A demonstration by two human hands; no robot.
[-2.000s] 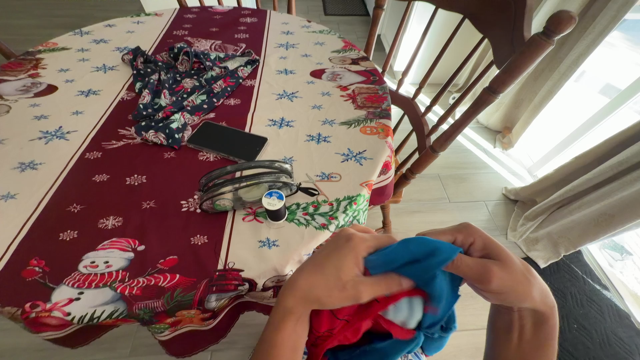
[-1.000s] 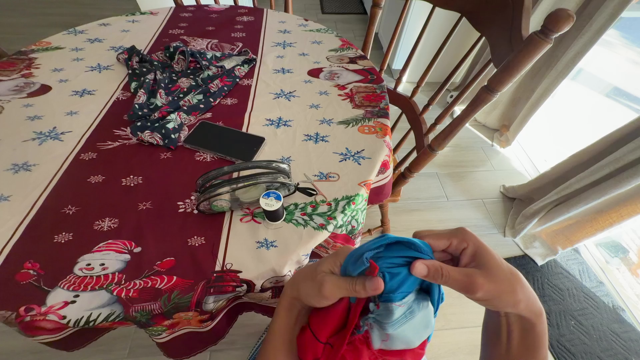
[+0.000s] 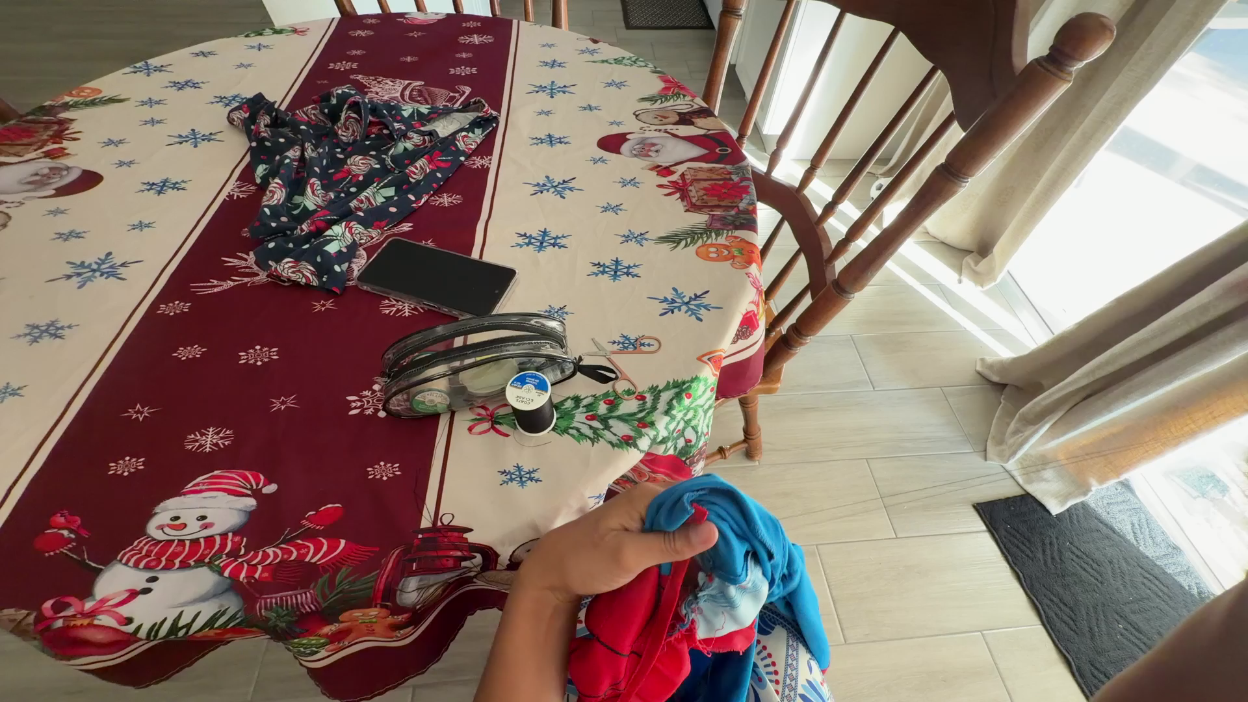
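Note:
My left hand (image 3: 624, 541) grips a bunched blue and red cloth (image 3: 741, 536) with a frayed light blue patch, its thumb pressed on a red edge, low in the view beside the table's corner. Of my right arm, only a blurred piece shows at the lower right edge; the right hand is out of view. A spool of black thread (image 3: 532, 405) stands on the table by a clear zippered pouch (image 3: 473, 366). Small scissors (image 3: 626, 366) lie right of the pouch. What looks like a thin thread runs rightward above the floor.
A Christmas tablecloth (image 3: 322, 390) covers the table. On it lie a phone (image 3: 436, 277) and a dark patterned cloth (image 3: 356, 175). A wooden chair (image 3: 877, 185) stands at the table's right side. Beige curtains (image 3: 1121, 370) hang at the right, with a dark mat (image 3: 1092, 575) on the floor.
My right hand, which was at the cloth in both earlier frames, has moved off it to the right and out of view. My left hand still holds the cloth.

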